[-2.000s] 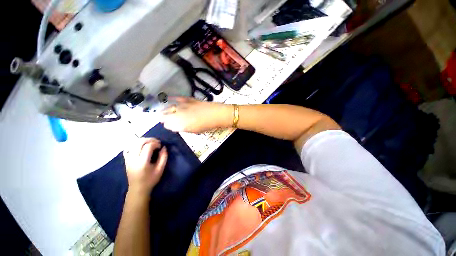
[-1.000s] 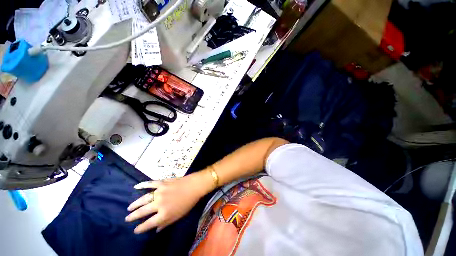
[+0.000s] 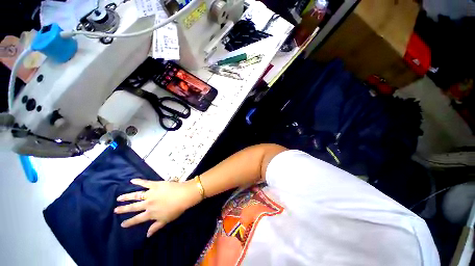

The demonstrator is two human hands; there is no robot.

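Observation:
A dark navy garment piece (image 3: 99,202) lies on the white table, its upper corner by the presser foot area (image 3: 115,139) of the white sewing machine (image 3: 78,78). A tiny bright blue spot shows at that corner. My right hand (image 3: 156,202) lies palm down on the cloth, fingers spread, with a ring and a gold bracelet. It grips nothing visible. The cloth runs down out of the picture's bottom edge. My left hand is not in view. The needle cannot be made out.
Black shears (image 3: 169,111) lie beside a lit smartphone (image 3: 187,85). A green-handled tool (image 3: 232,59), small metal tools and black strips (image 3: 245,35) lie farther along the table. Dark cloth (image 3: 338,114) is heaped beside the table, near a cardboard box (image 3: 372,39).
My left hand has gone out of view. My right hand has moved from near the needle down onto the cloth and lies flat. The camera view has shifted, showing more of the machine's top.

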